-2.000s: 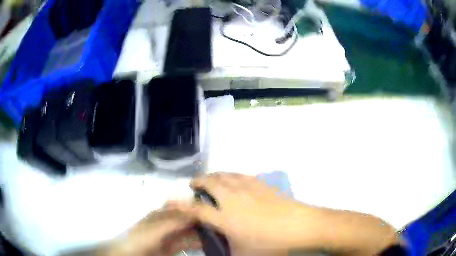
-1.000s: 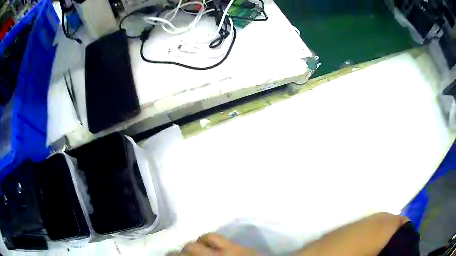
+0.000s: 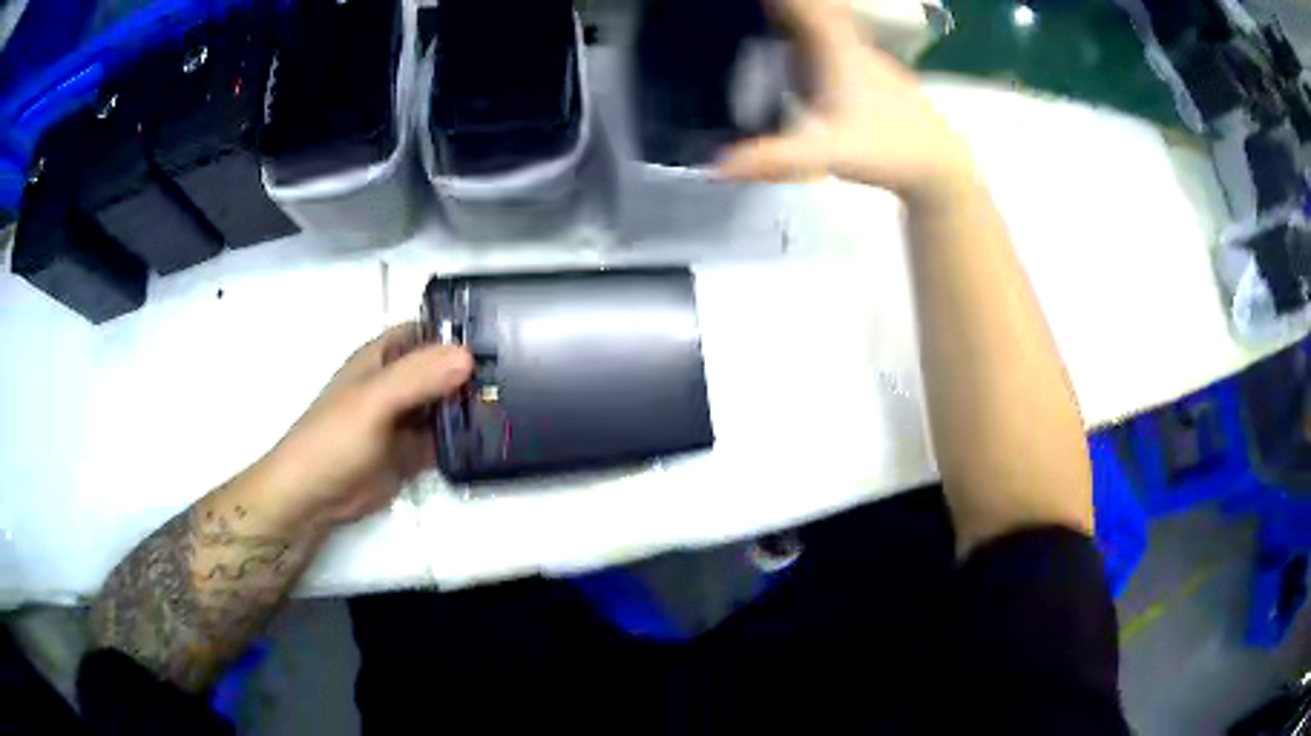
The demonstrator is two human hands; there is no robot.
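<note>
An open black half shell (image 3: 597, 367) lies flat on the white bench in front of me, shiny inside, with thin red wires at its left end. My left hand (image 3: 381, 410) grips that left end, thumb on top. My right hand (image 3: 834, 108) is blurred at the top, at the right side of a black unit (image 3: 697, 86) in a white wrap. Its thumb and fingers are spread around the unit; whether it grips it is unclear. Two more wrapped black units (image 3: 503, 86) stand to the left of that one.
Several unwrapped black units (image 3: 187, 158) stand in a row at the upper left, before a blue bin (image 3: 86, 72). A green surface (image 3: 1035, 51) lies behind the bench at the upper right. Blue bins (image 3: 1201, 453) and dark parts (image 3: 1280, 259) are at the right.
The view has shifted, showing my body and both forearms. The open shell now lies in front of me in my left hand. A third wrapped unit stands at the row's right end, by my right hand.
</note>
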